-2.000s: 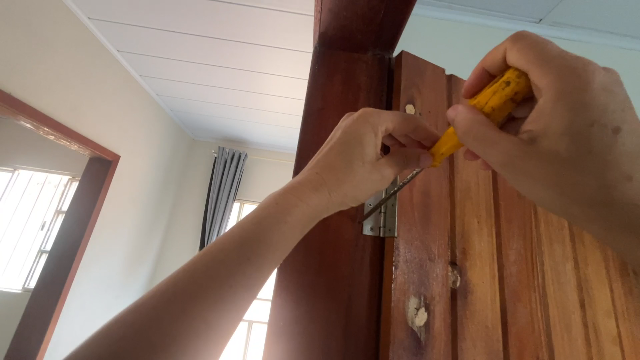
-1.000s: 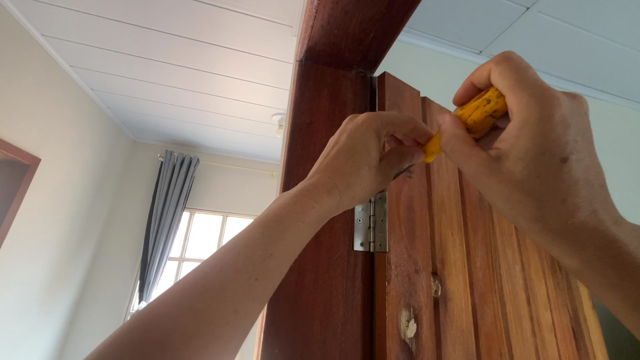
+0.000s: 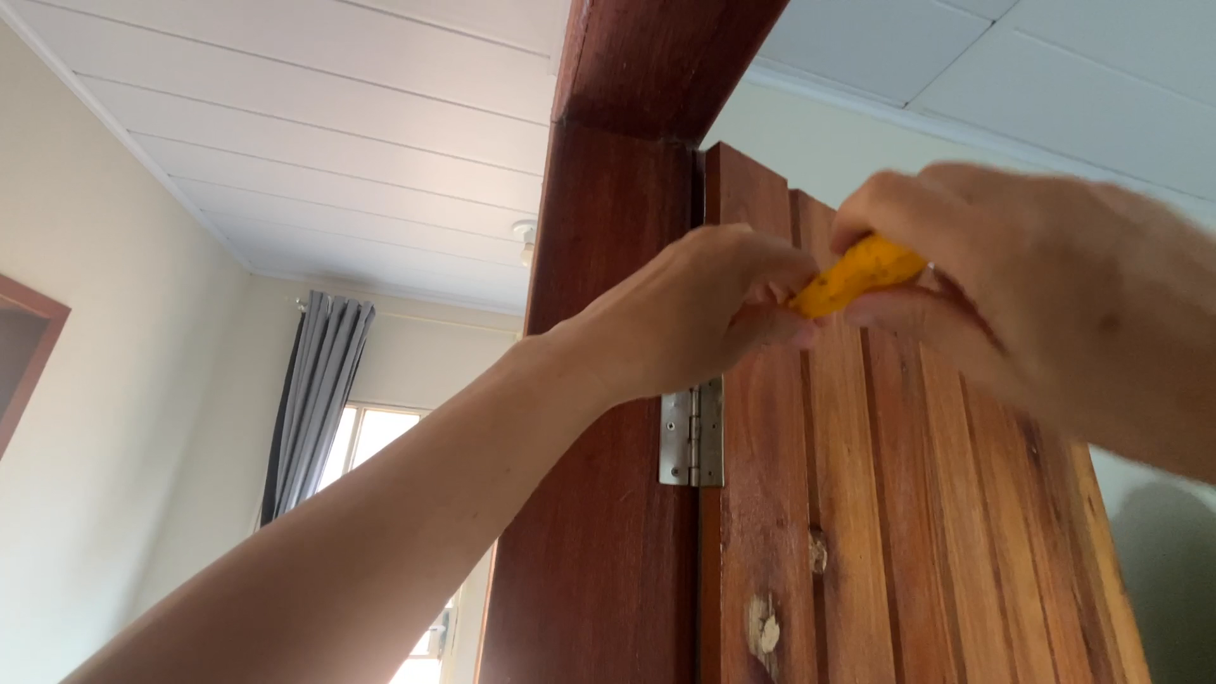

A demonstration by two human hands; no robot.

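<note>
My right hand [image 3: 1026, 294] grips the yellow handle of a screwdriver [image 3: 860, 275] between thumb and fingers. The fingertips of my left hand [image 3: 712, 299] pinch the front end of that handle, and the shaft is hidden behind this hand. Just below my left wrist, a metal butt hinge [image 3: 693, 437] joins the dark red wooden door frame [image 3: 608, 532] to the plank door [image 3: 836, 494]. The upper part of the hinge is covered by my left hand. Screw heads or holes show on its leaves.
The frame's header [image 3: 665, 66] crosses above the door. A grey curtain [image 3: 323, 399] hangs beside a bright window [image 3: 380, 437] at the left. Farther left is another wooden frame [image 3: 38, 313]. Pale filled patches [image 3: 763, 627] mark the door's face.
The screwdriver's shaft, seen against the hinge two seconds ago, is now hidden. My right hand has moved over the handle and shows more of its back. The view has shifted.
</note>
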